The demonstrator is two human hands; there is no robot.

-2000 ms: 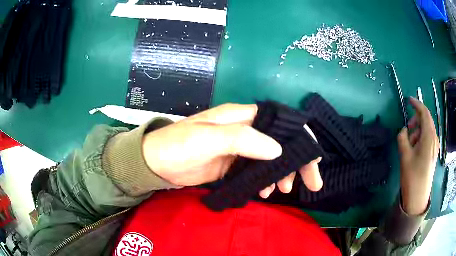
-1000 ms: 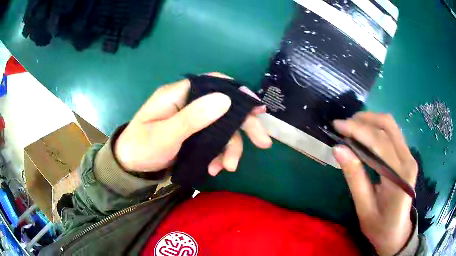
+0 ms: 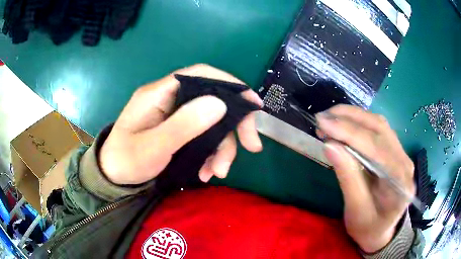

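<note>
My left hand (image 3: 172,129) is closed around black ribbed strips (image 3: 207,121), with the thumb on top and the strips' tip by the fingertips. My right hand (image 3: 369,167) holds slim tweezers (image 3: 371,164), blurred by motion, their tips over the near part of the black sheet (image 3: 328,60). A small patch of tiny metal parts (image 3: 275,98) lies on that sheet, between my two hands. A long white strip (image 3: 295,139) runs along the sheet's near edge and passes behind my right fingertips. Whether the tweezers hold a part is too blurred to tell.
A bundle of black strips (image 3: 76,20) lies at the far left. A loose heap of metal parts (image 3: 441,119) lies at the right, with more black strips (image 3: 423,182) below it, partly hidden by my right hand. An open cardboard box (image 3: 43,152) stands beyond the table's left edge.
The view has swung right from the metal heap towards the black sheet. My right hand, earlier by the tools on the right, has taken up tweezers and come over the sheet. My left hand keeps the strips.
</note>
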